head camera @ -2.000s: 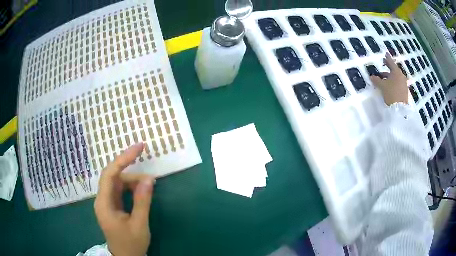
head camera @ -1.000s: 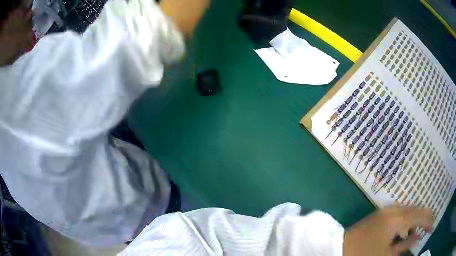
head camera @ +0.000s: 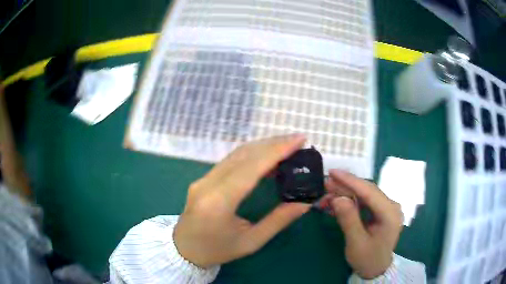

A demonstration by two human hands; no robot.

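A black housing (head camera: 301, 175) is held above the green bench in the middle of the view. My left hand (head camera: 238, 202) grips it from the left, fingers at its top edge and thumb at its bottom edge. My right hand (head camera: 366, 222) is at its lower right side, thumb and fingers pinched together. Something small and thin, partly reddish, shows at the right fingertips; it is blurred and I cannot tell what it is. The white foam holding board (head camera: 310, 41) lies behind the hands, with rows of dark wired components (head camera: 202, 94) in its left part.
A white dispenser bottle (head camera: 416, 89) stands at the right, lid up. White wipes (head camera: 404, 186) lie below it. A white parts tray (head camera: 456, 222) with black housings is at the far right. Another wipe (head camera: 105, 91) and a black crumpled thing (head camera: 62, 77) lie left. A person's grey-white sleeve (head camera: 22, 233) is at the left edge.
The view has swung back to the foam board. A housing is now between both hands; a second ago one hand was over the board and a dark housing lay on the bench near the co-worker.
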